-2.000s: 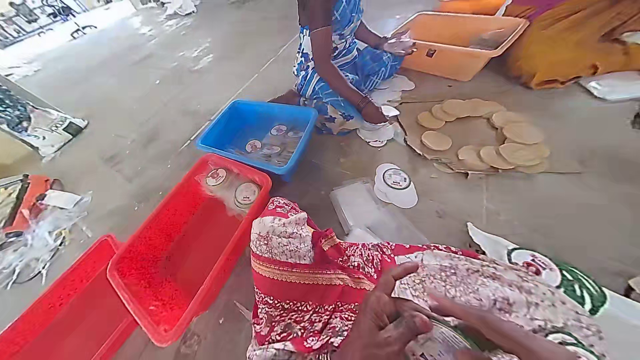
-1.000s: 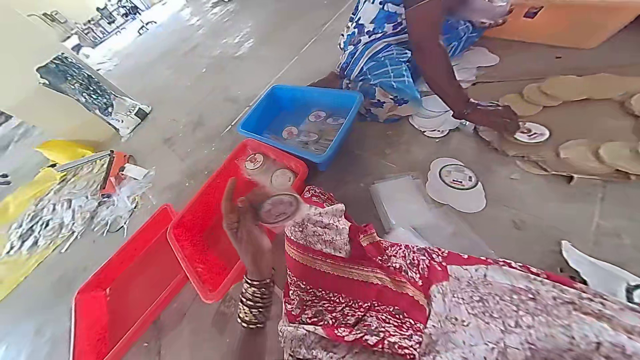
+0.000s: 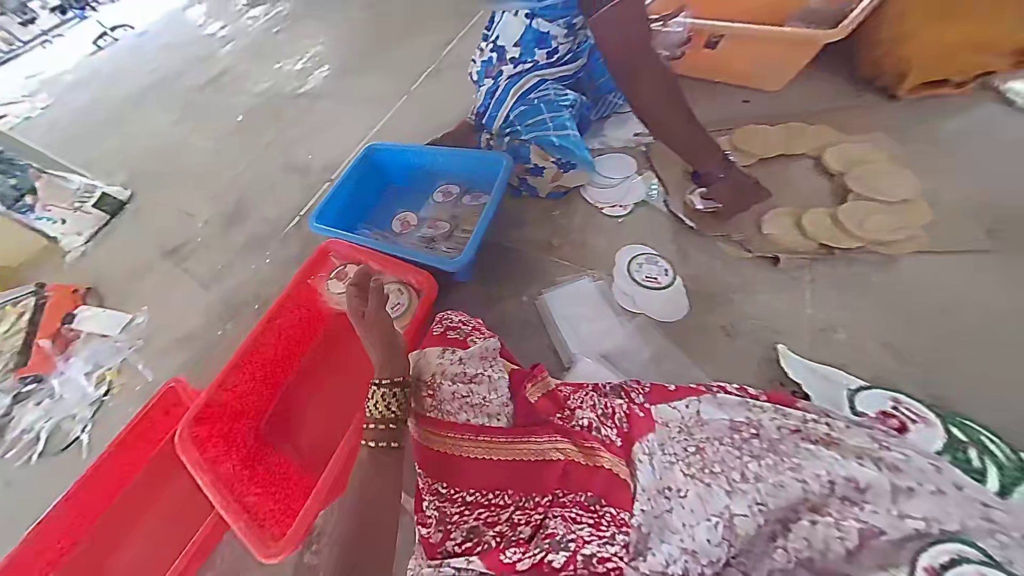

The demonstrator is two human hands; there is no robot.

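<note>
My left hand (image 3: 372,308), with gold bangles at its wrist, reaches over the far end of a red plastic tub (image 3: 204,400). Its fingertips lie between round labelled discs in clear packets (image 3: 400,301); whether they grip one cannot be told. My right hand is out of view. Beyond the red tub stands a blue plastic tub (image 3: 330,212) holding several packets with round labels. Right of it, a small pile of white discs (image 3: 660,298) carries a green-rimmed round label (image 3: 651,271). Beside that pile lie clear plastic bags (image 3: 584,320) on the floor.
A co-worker's hand (image 3: 732,192) is over a cardboard sheet (image 3: 952,238) with a ring of tan discs (image 3: 880,182). An orange tub (image 3: 744,60) stands behind. A second red tub (image 3: 112,496) is at lower left, plastic scraps (image 3: 56,400) beyond. Patterned cloth (image 3: 720,480) covers my lap.
My left hand has moved with a round labelled packet from beside my lap to the far end of the red tub. My right hand, in view two seconds ago, has left view.
</note>
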